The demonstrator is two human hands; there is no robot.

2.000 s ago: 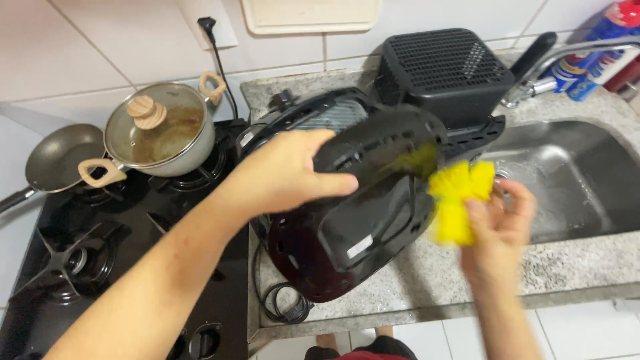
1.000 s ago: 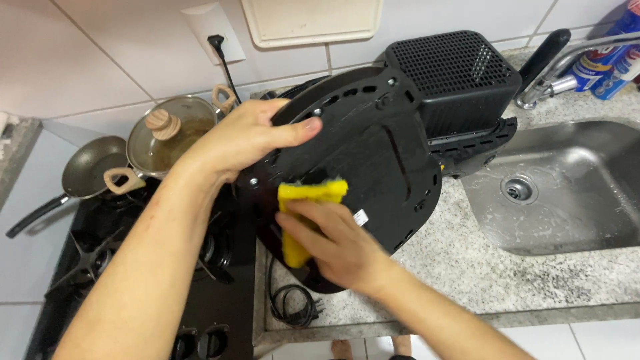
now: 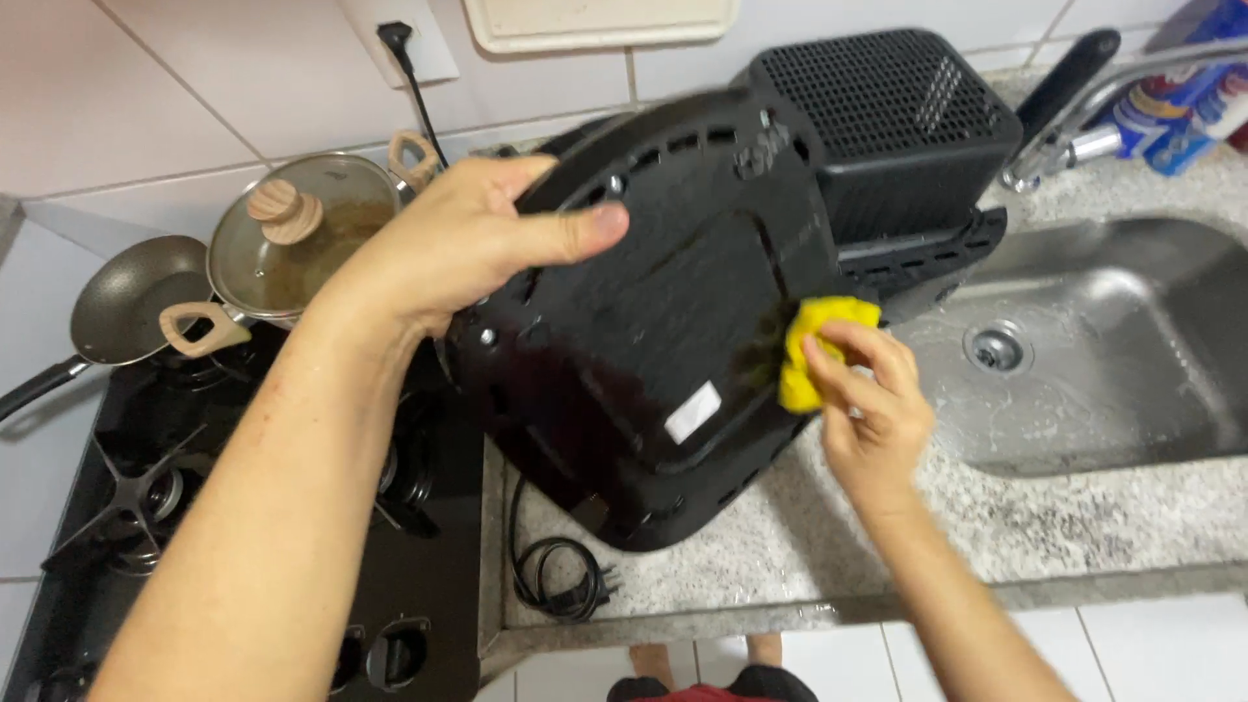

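My left hand (image 3: 487,229) grips the upper left edge of a black plastic appliance part (image 3: 634,322), thumb on its flat face, fingers hidden behind. The part is tilted above the granite counter, showing a face with slots around the rim, small metal screws and a white label (image 3: 693,412). In my right hand (image 3: 868,400) is a yellow cloth (image 3: 824,346), pinched between thumb and fingers at the part's right edge. A coiled black power cord with a plug (image 3: 575,585) lies on the counter below.
Left is a black gas stove (image 3: 429,575) with a lidded pot (image 3: 302,234) and a frying pan (image 3: 146,297). A black perforated basket (image 3: 887,117) stands behind the part. A steel sink (image 3: 1102,351), faucet (image 3: 1092,146) and bottles (image 3: 1180,117) are at right. A cable runs to a wall outlet (image 3: 400,39).
My right hand with the yellow cloth has moved from the lower left of the part's face to its right edge. My left hand keeps its hold on the part.
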